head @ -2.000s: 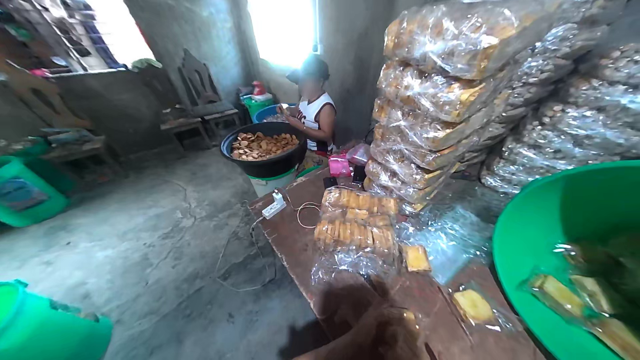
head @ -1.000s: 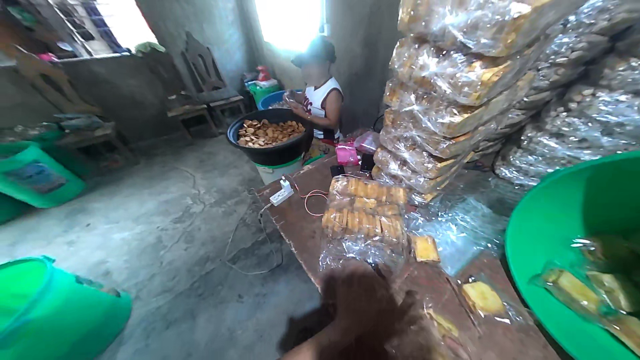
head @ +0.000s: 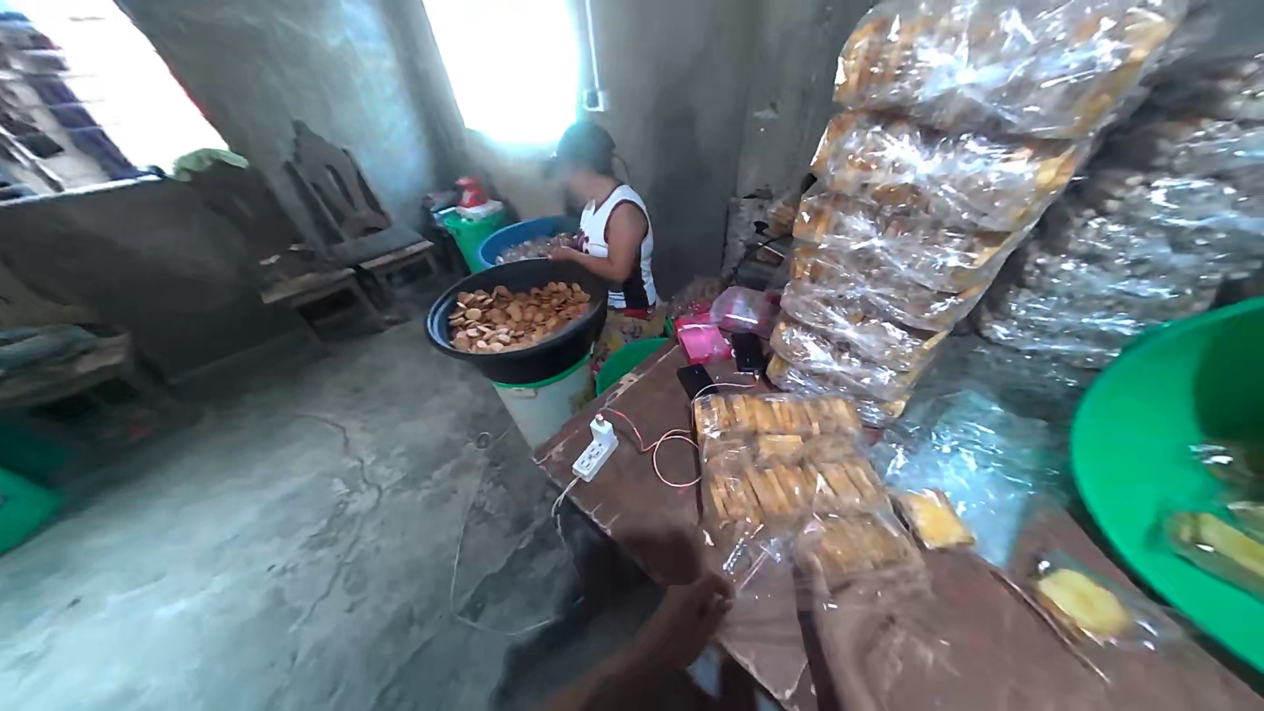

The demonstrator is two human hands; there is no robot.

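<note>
My left hand [head: 696, 592] is at the near left edge of the table, beside the loose end of a clear plastic bag. Its fingers look curled, but blur hides whether they grip the plastic. The bag [head: 790, 474] lies flat on the brown table [head: 987, 632], with rows of small wrapped bread or biscuit packs inside. A single wrapped piece [head: 933, 518] lies just right of it, and another wrapped yellowish piece [head: 1083, 602] is nearer the right edge. Empty-looking clear plastic [head: 978, 454] is spread behind them. My right hand cannot be made out.
Filled plastic bags [head: 918, 227] form a tall stack behind. A green basin [head: 1136, 474] stands at the right. A power strip [head: 595, 449], cables and phones [head: 748, 351] lie on the table. Beyond, a person [head: 617, 227] sits by a black basin [head: 464, 341] of round biscuits.
My left hand has moved left, off the lower part of the filled bag to the table's edge. The person's hands beyond have lowered to the blue basin.
</note>
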